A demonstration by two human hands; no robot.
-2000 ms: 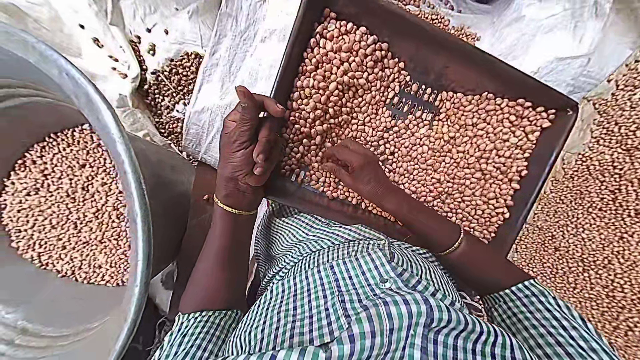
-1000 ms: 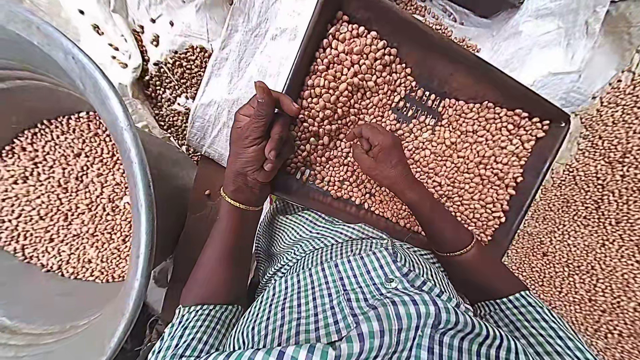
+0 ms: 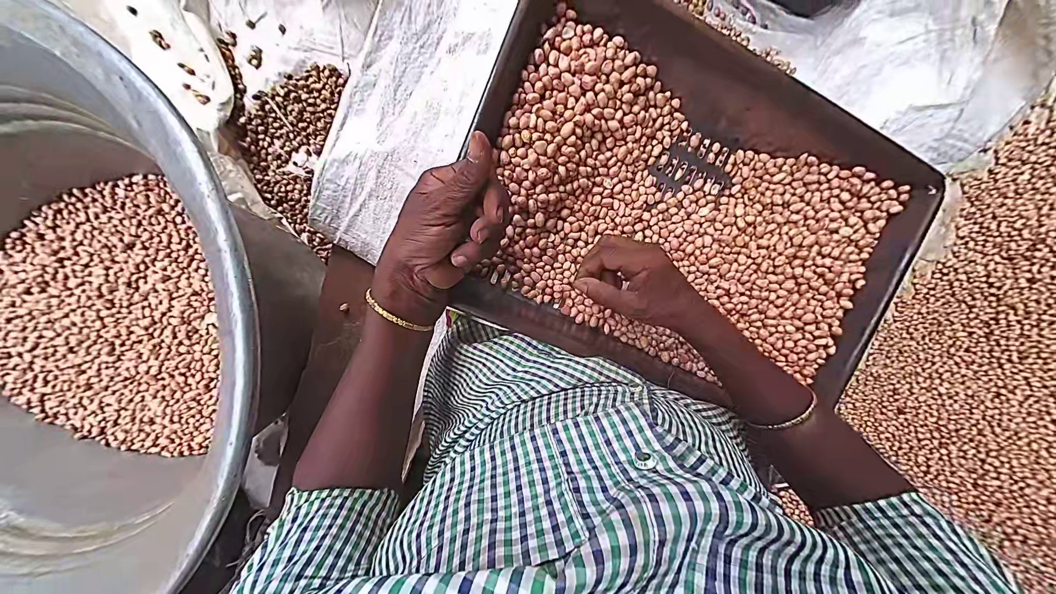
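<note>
A dark rectangular tray lies tilted across my lap, with shelled peanuts spread over much of it. Slots show in its bottom where the nuts part. My left hand is at the tray's left edge, fingers curled and thumb up; whether it holds anything is hidden. Just above the nuts near the tray's front side is my right hand, thumb and forefinger brought close together. I cannot tell if a nut is between them.
At the left stands a large metal basin with peanuts inside. Darker nuts or seeds lie on white sheeting behind it. A white woven sack is beside the tray. A broad spread of peanuts covers the ground at the right.
My right hand was further left over the nuts two seconds ago, then moved right, and is now slightly lower toward the tray's front side. My left hand has stayed at the left edge.
</note>
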